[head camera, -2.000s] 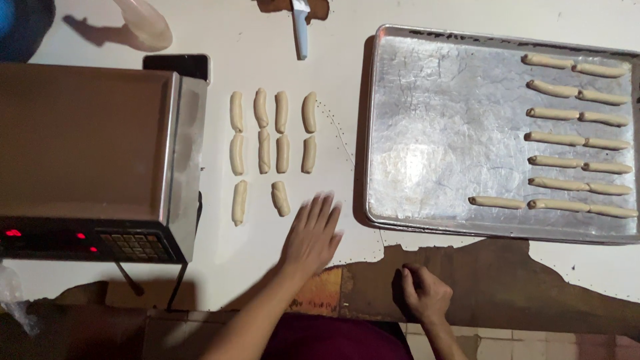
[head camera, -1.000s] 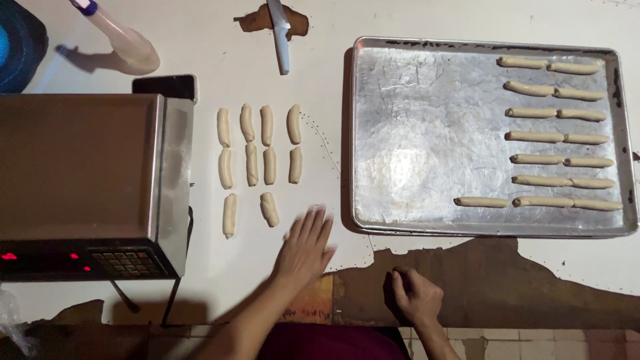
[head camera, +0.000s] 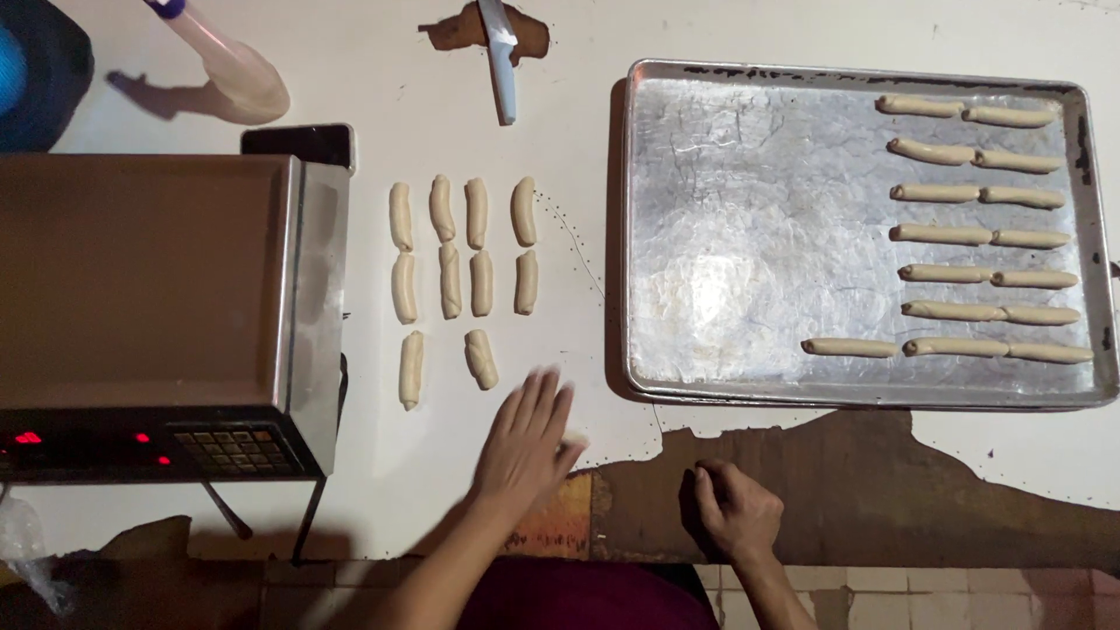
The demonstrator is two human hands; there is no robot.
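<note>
My left hand (head camera: 528, 437) lies palm down on the white tabletop, fingers extended; a bit of pale dough shows beside its thumb, mostly hidden under the palm. Just above its fingertips is a short dough roll (head camera: 480, 360), one of several standing in rows. My right hand (head camera: 738, 509) rests curled on the brown worn part of the table, below the metal baking tray (head camera: 726, 389); whether it holds anything is hidden. On the tray's right side lie several thin dough rolls (head camera: 958, 347), mostly end to end in pairs, with one more (head camera: 849, 347) at the bottom row's left.
A digital scale (head camera: 140, 280) with red lights fills the left side. Behind it are a phone (head camera: 302, 146), a bottle (head camera: 241, 74) and a dark blue object (head camera: 44, 79). A knife with a light blue handle (head camera: 503, 83) lies at the top. A clear plastic bag (head camera: 31, 542) is bottom left.
The left hand stays palm down near the dough rolls, with a bit of dough now showing by its thumb. The right hand has hardly moved.
</note>
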